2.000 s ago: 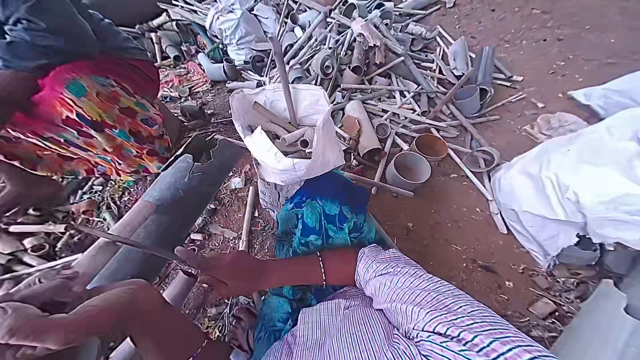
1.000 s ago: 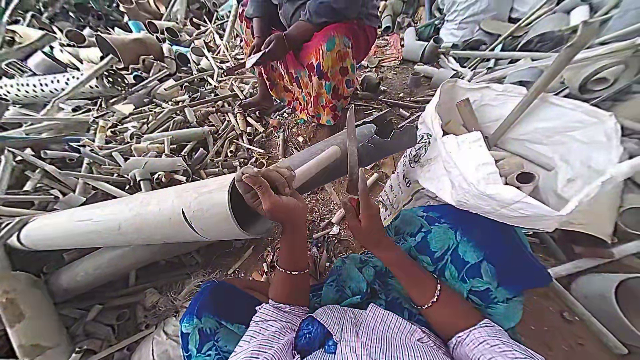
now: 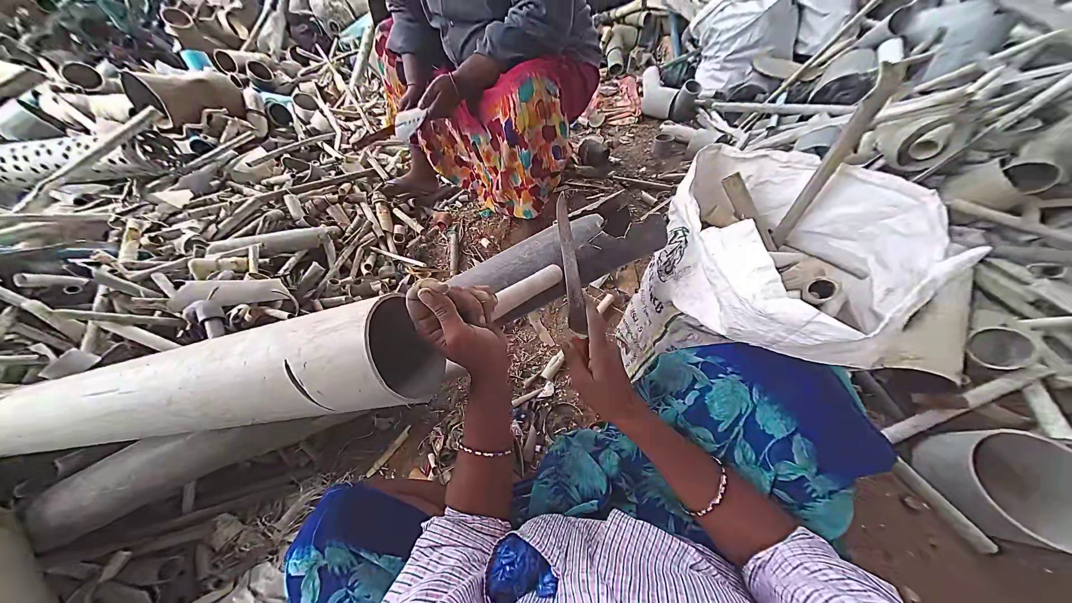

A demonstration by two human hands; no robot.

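My left hand (image 3: 456,322) is closed around a short, thin plastic pipe (image 3: 528,293) whose free end points up and right. In my right hand (image 3: 596,364) is the handle of a long knife (image 3: 571,268), its blade upright just right of the pipe's free end; whether the two touch I cannot tell. Behind my left hand lies the open end of a wide, pale plastic pipe (image 3: 251,368) with a dark slit in its side. A grey pipe (image 3: 536,251) with a broken end lies beyond my hands.
A white woven sack (image 3: 837,310) holding pipe pieces stands at the right. Across from me sits a person (image 3: 494,109) in a patterned skirt, holding a white piece. Heaps of scrap pipe (image 3: 276,243) cover the left and back. A wide pipe piece (image 3: 938,477) lies at lower right.
Two seconds ago the knife was over the pipes at the left with no short pipe visible; a second ago both hands were raised as now. The view has swung left since the first frame.
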